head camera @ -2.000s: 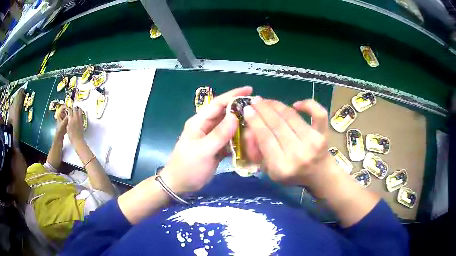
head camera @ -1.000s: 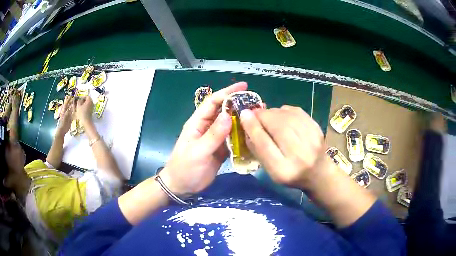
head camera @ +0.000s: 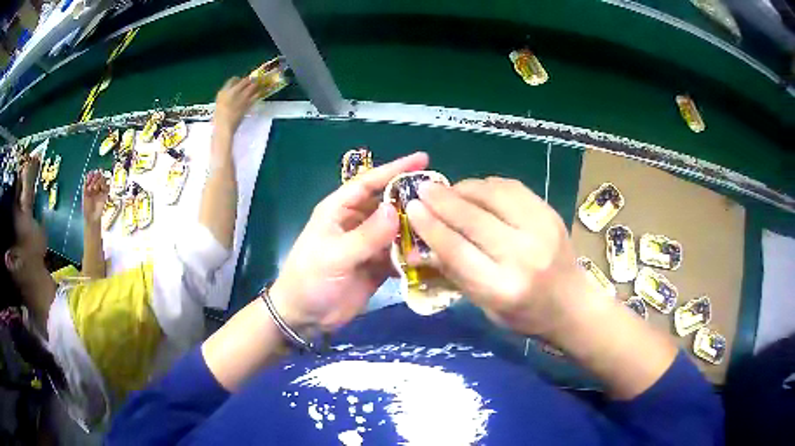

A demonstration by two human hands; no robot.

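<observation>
A partly assembled unit (head camera: 427, 294), a cream oblong shell with a yellow inner part and a dark circuit board at its far end, is held above the bench in front of my chest. My left hand (head camera: 336, 253) grips its left side, thumb at the rim near the board. My right hand (head camera: 497, 248) covers its right side, fingertips on the dark board end. The fingers hide much of the board and any wires. Another unit (head camera: 356, 164) lies on the green bench just beyond my left hand.
A cardboard sheet (head camera: 667, 187) at right holds several units. A white work sheet (head camera: 196, 187) at left holds more. The green conveyor (head camera: 418, 61) carries spaced units beyond a metal edge, with a grey post (head camera: 301, 57). A neighbour in yellow (head camera: 122, 322) reaches to the belt.
My right fingers have shifted over the board end. The neighbour's hand has moved from the white sheet to a unit at the belt. A dark sleeve at right has withdrawn from the cardboard. Belt units moved right.
</observation>
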